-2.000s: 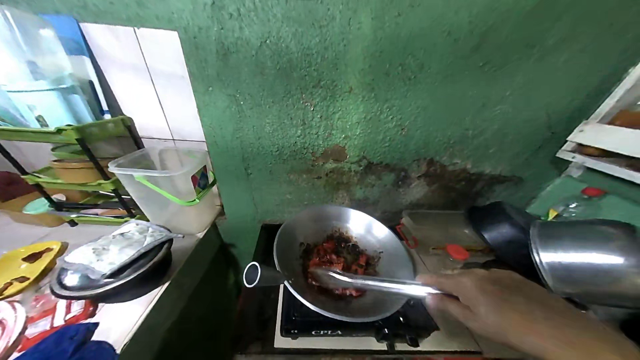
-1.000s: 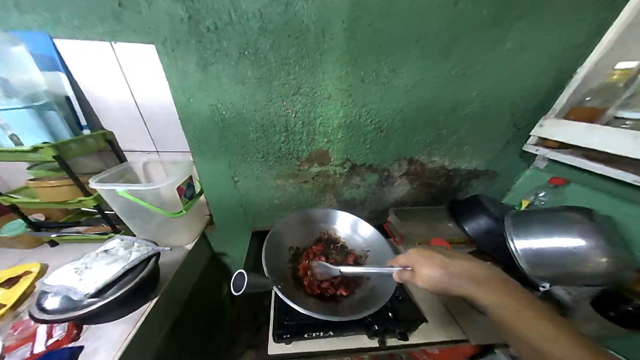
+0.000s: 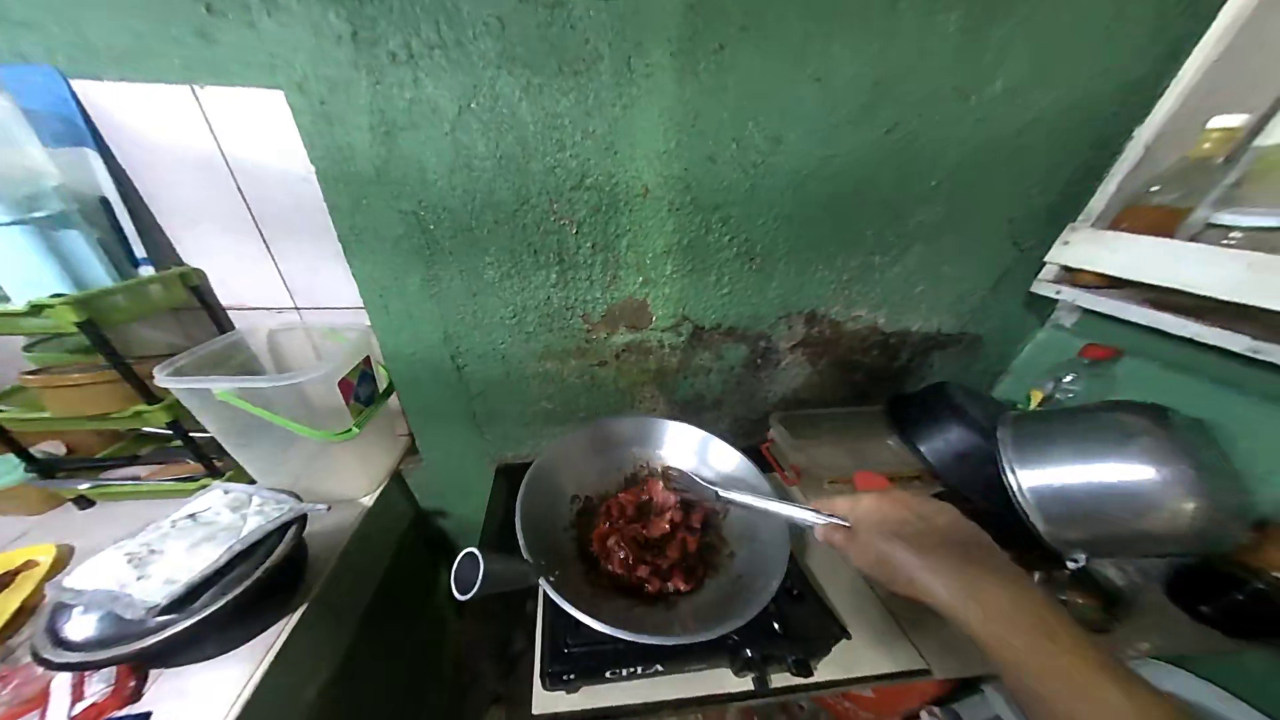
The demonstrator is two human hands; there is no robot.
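My right hand (image 3: 895, 540) is shut on the handle of a metal spoon or ladle (image 3: 770, 506), reaching in from the lower right. The utensil's head rests at the upper right edge of a dark red, saucy food (image 3: 655, 540). That food lies in the bottom of a metal wok (image 3: 565, 480), which sits on a black portable gas stove (image 3: 620, 668). The wok's hollow handle (image 3: 495, 574) points left. My left hand is not in view.
Left on the tiled counter are a clear plastic bucket (image 3: 290, 400), a dark bowl (image 3: 230, 620) topped with a plastic bag (image 3: 180, 545), and a green rack (image 3: 130, 300). At right are a tilted metal pot (image 3: 1110, 480), a black pan (image 3: 950, 440) and a white shelf (image 3: 1170, 262). A green wall stands behind.
The utensil's head has moved from the middle of the food to its upper right edge. The food sits more heaped in the wok. My right hand still holds the handle.
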